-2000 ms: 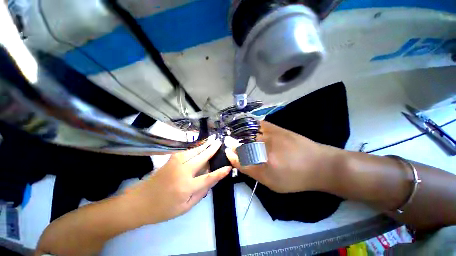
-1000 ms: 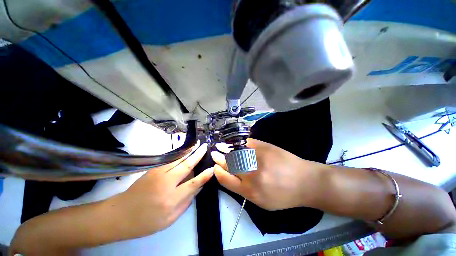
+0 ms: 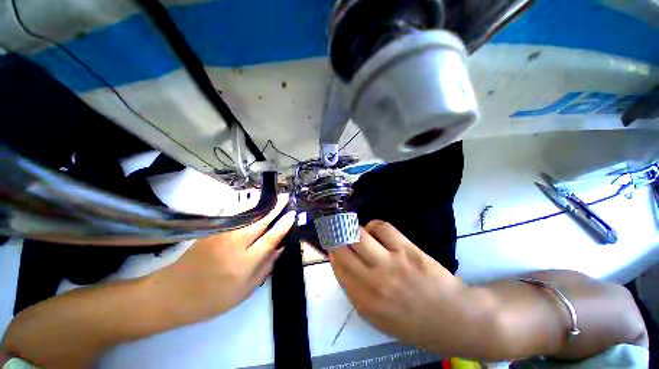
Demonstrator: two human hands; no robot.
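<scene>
A black strip (image 3: 290,310) runs from the front table edge up to the presser foot and needle area (image 3: 278,191). My left hand (image 3: 224,263) lies left of the strip, fingertips holding it close to the foot. A black panel (image 3: 419,194) lies right of the needle. My right hand (image 3: 405,285) has its fingers curled at the panel's near edge; the ridged tension dial (image 3: 338,229) partly hides the fingertips.
Thread snips (image 3: 578,209) and a dark thread lie at right. A large grey-white knob (image 3: 415,97) and shiny curved guard (image 3: 108,205) stand close to the camera. The black garment bundle (image 3: 50,267) is at left. A tape measure (image 3: 383,356) lines the front edge.
My right hand has drawn back from the needle towards me, and the panel's lower part no longer shows below it. My left hand stays by the foot. The view has shifted slightly.
</scene>
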